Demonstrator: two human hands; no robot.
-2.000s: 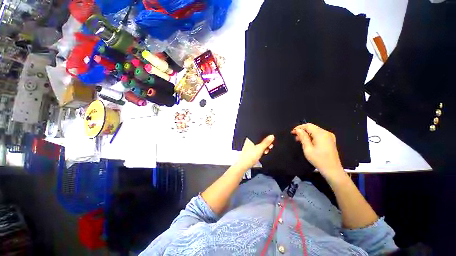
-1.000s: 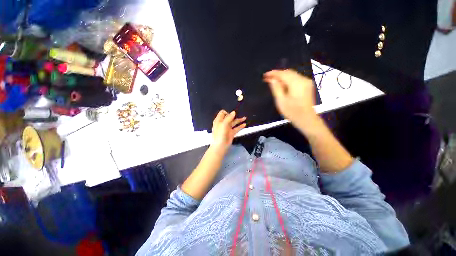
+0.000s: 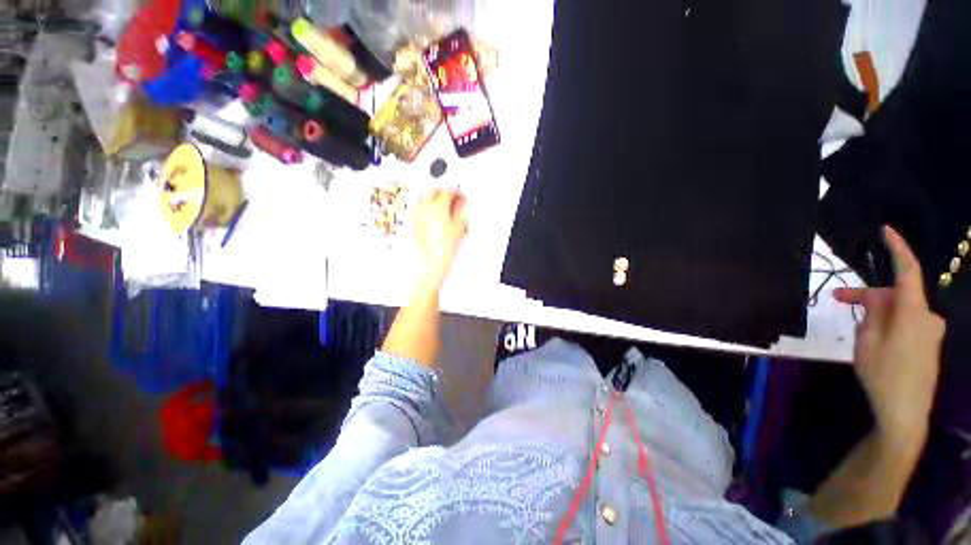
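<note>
A black fabric panel (image 3: pixel 671 160) lies flat in front of me with two small shiny buttons (image 3: pixel 621 270) near its lower edge. My left hand (image 3: pixel 438 226) is at the loose buttons (image 3: pixel 388 208) left of the panel, fingertips down; what is between them cannot be seen. My right hand (image 3: pixel 897 319) is right of the panel with thumb and index finger apart; a needle cannot be made out. Dark thread (image 3: pixel 825 279) lies in loops on the white table beside it.
A phone (image 3: pixel 462 94), a bag of gold buttons (image 3: pixel 407 119), a black disc (image 3: pixel 438 167), thread cones (image 3: pixel 287 80) and a yellow reel (image 3: pixel 183 190) are at left. A second black piece with gold buttons (image 3: pixel 955 263) is at right.
My left hand has moved from the panel's lower edge to the loose buttons. My right hand has moved right, off the panel, and its fingers have spread. The view has shifted.
</note>
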